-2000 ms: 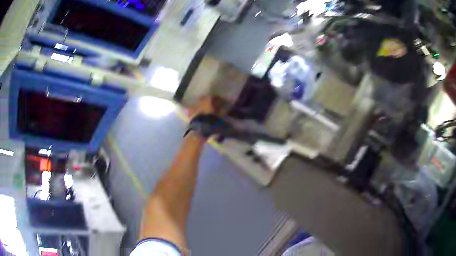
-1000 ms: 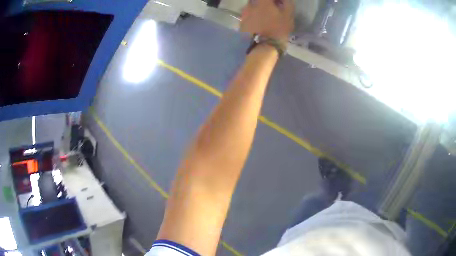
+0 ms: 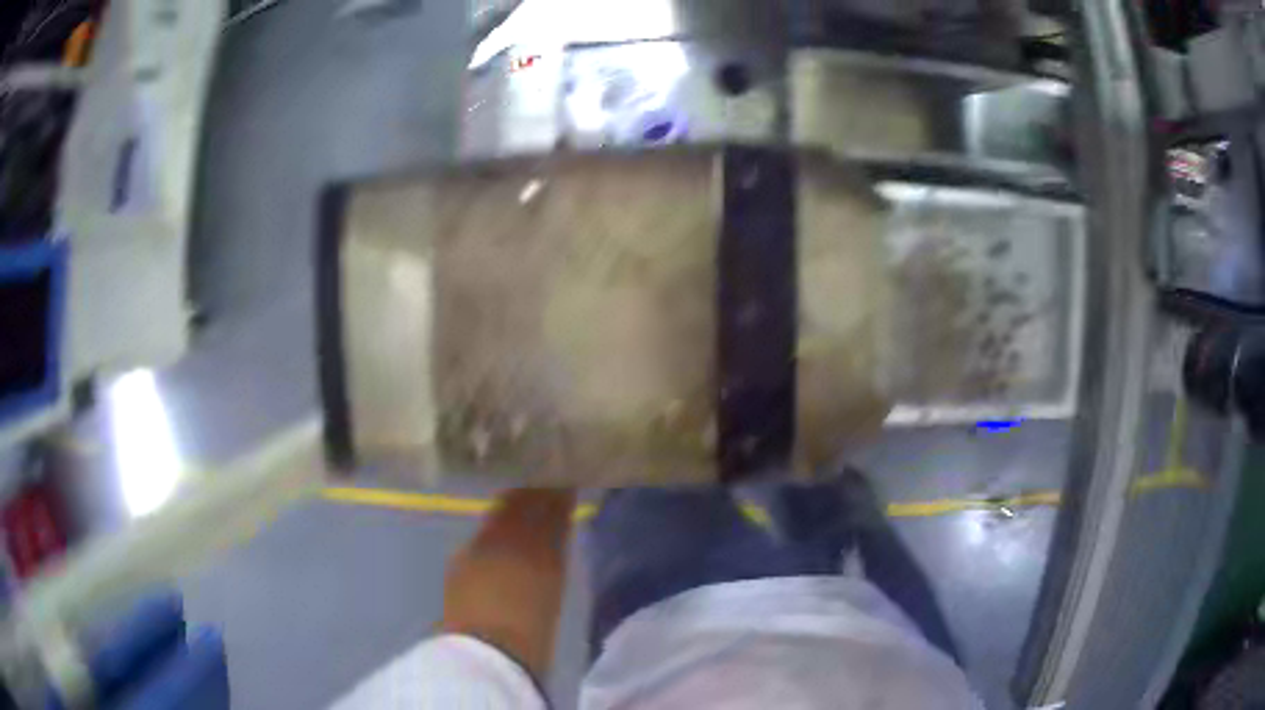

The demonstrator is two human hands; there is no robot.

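Note:
The metal hopper [image 3: 597, 312] is large in the middle of the view, with a brown-grey interior and a black band across its right part. Small loose parts lie along its lower edge, somewhat blurred. A white parts tray [image 3: 1068, 305] with scattered small dark parts adjoins its right end. My left forearm [image 3: 506, 576] reaches up from the bottom to the hopper's near edge. My left hand is hidden behind or under that edge, so its hold cannot be seen. My right hand is not in view.
Behind the hopper are a crumpled clear plastic bag [image 3: 624, 86] and a pale open container [image 3: 860, 111]. A metal frame post [image 3: 1103, 347] runs down the right side. Grey floor [image 3: 333, 569] with a yellow line lies below. Blue objects [image 3: 153, 666] are at lower left.
The view has swung from the screens and floor to the hopper and white tray. My left hand, visible before, is now hidden at the hopper's near edge.

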